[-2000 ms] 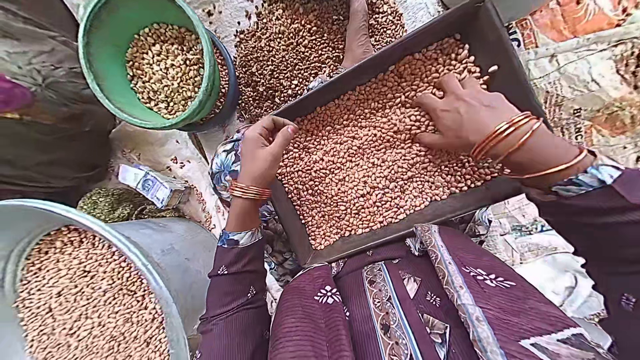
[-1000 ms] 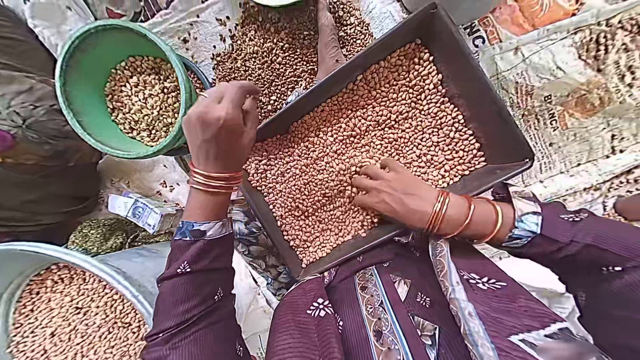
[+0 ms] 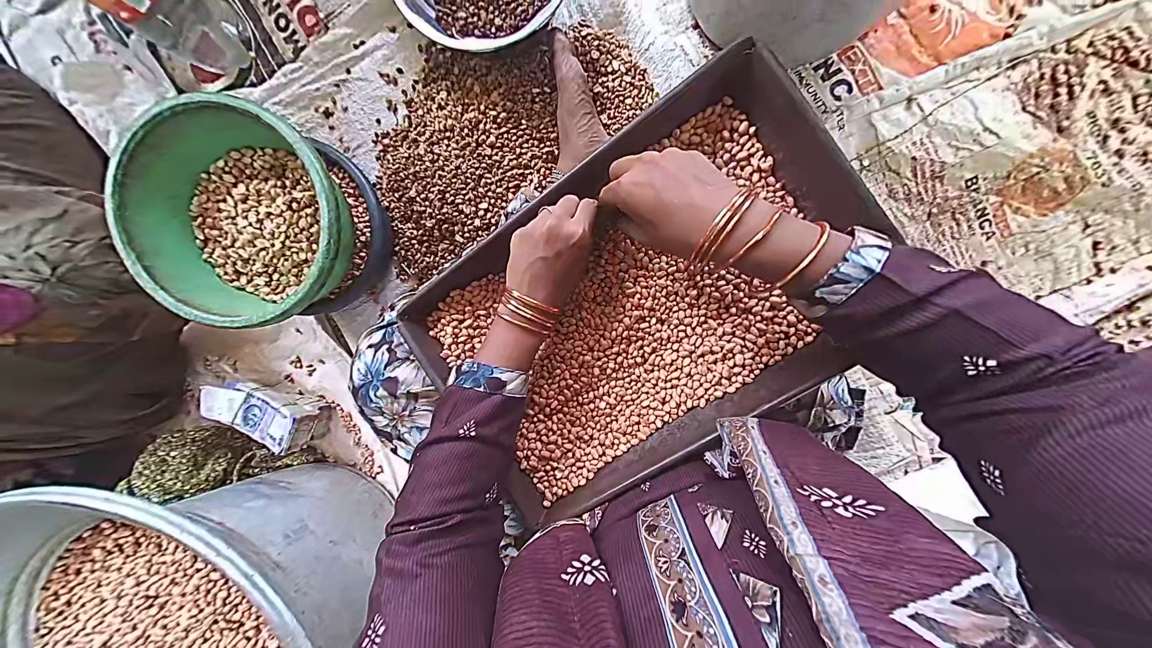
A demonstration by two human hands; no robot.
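Observation:
A dark rectangular tray lies tilted across my lap, with a thick layer of light brown nuts or seeds in it. My left hand is over the tray's far side, its fingers curled together. Close beside it, my right hand has its fingertips pinched over the same part of the tray. Whether either hand grips a nut or the tray's rim is hidden by the fingers. Metal bangles circle both wrists.
A green bucket of nuts leans on a dark container at left. A metal vessel of nuts stands lower left, near a bundle of banknotes. A darker heap lies beyond the tray beside a bare foot. A person sits at far left.
My right hand has moved from the nuts near the tray's near side to its far side, beside my left hand. My left hand has lowered toward the tray.

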